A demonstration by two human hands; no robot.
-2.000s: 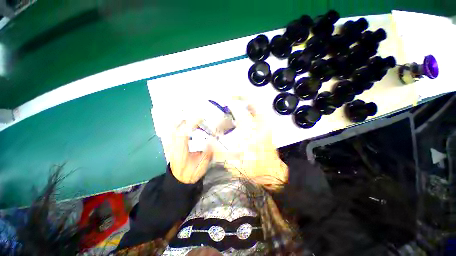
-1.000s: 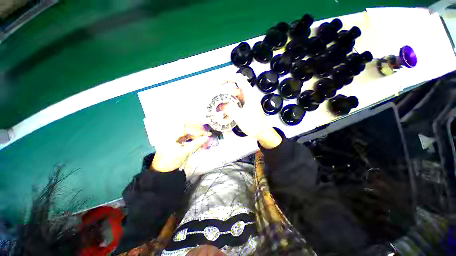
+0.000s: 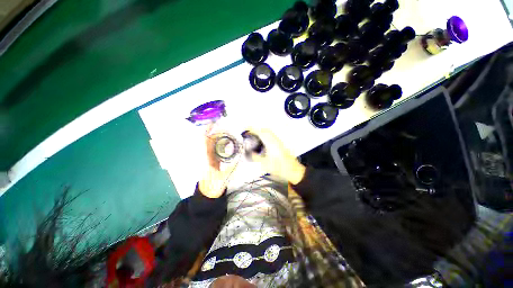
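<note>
My left hand [image 3: 212, 169] holds a round metallic or clear collar [image 3: 226, 147], seen end-on with a pale centre. My right hand [image 3: 277, 157] is closed around a small dark, blurred part [image 3: 252, 143] just right of the collar; its lower side is hidden by the fingers. A purple flared cap [image 3: 207, 112] is just above my left hand, over the white work sheet [image 3: 174, 129]; I cannot tell whether it rests there or is joined to the held part. Both hands are washed out by glare.
Black flanged sleeves [image 3: 319, 82] stand massed in rows at upper right. A purple-ended sample unit [image 3: 457, 30] stands beyond them. A black parts tote [image 3: 450, 107] with loose parts is at right. A white rail [image 3: 84, 126] borders the green belt [image 3: 124, 50].
The whole view has shifted. The purple part, low by my left hand a second ago, now shows above it. The printed ring-shaped face between the hands has given way to a plain collar in my left hand.
</note>
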